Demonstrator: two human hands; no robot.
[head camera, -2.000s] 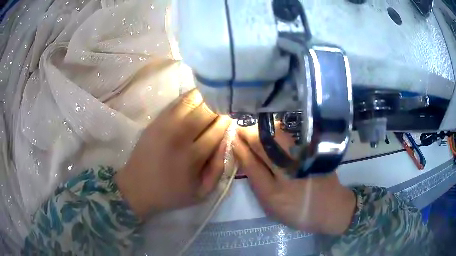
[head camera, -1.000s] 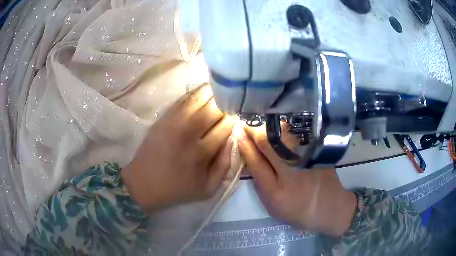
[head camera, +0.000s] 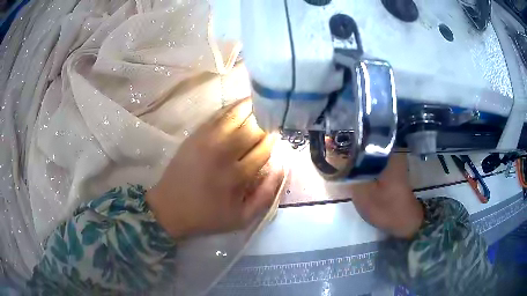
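Note:
The beige glitter fabric lies in gathered folds over the left of the table. My left hand is on it beside the lit needle area, fingers curled on the fabric edge, which runs down toward the table front. My right hand is right of the needle area, behind and below the chrome loop; its fingers are hidden, so its grip cannot be told. The white sewing machine head covers the upper middle and right. The needle tip is lost in glare.
Thread snips with orange-red and blue handles lie right of the needle area, with dark metal tools near them. The grey front strip with a printed ruler runs along the table edge. A blue object shows at the lower right.
My right hand has moved right, away from the fabric edge and my left hand, baring the plate by the needle. My left hand stays on the fabric. The view has shifted slightly.

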